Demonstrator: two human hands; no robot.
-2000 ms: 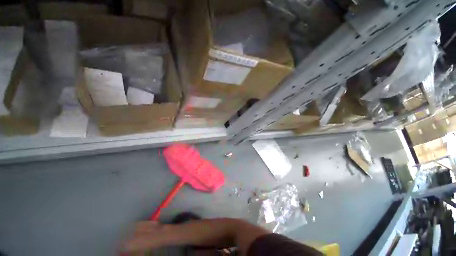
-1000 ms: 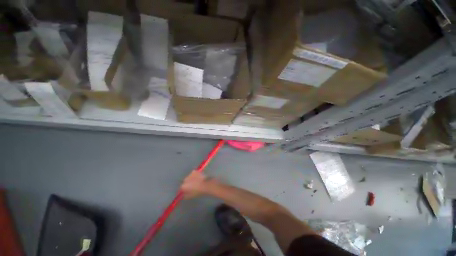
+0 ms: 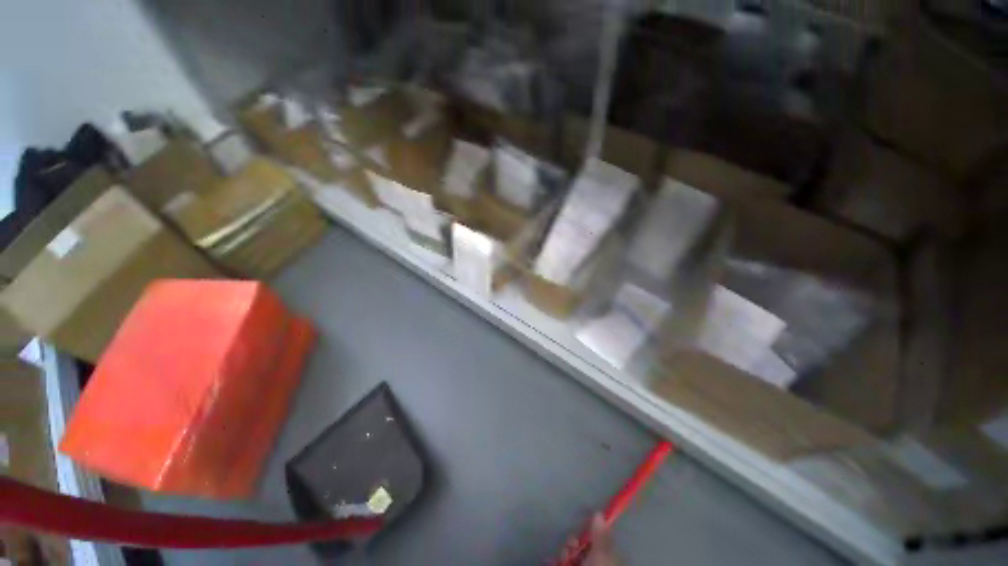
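Observation:
The broom's thin red handle (image 3: pixel 639 484) slants up from the bottom edge toward the shelf rail; the broom head is not visible. One hand (image 3: pixel 598 544), cut off by the bottom edge, is closed on this handle. It looks like my right hand, blurred. The black dustpan (image 3: pixel 359 459) lies on the grey floor with a yellowish scrap and small whitish bits in it. Its thick red handle (image 3: pixel 166 520) runs to the left edge. My left hand is not in the picture.
An orange-red wrapped carton (image 3: pixel 166 387) stands left of the dustpan, with brown cartons (image 3: pixel 105 260) behind it. The pale bottom shelf rail (image 3: pixel 531 332) runs diagonally to the lower right. Open cardboard bins with white labels (image 3: pixel 586 221) line the shelf above it.
The view has swung left, bringing the orange-red carton and whole dustpan into view. The floor litter and rack upright have left the picture. The hand on the broom now shows only at the bottom edge.

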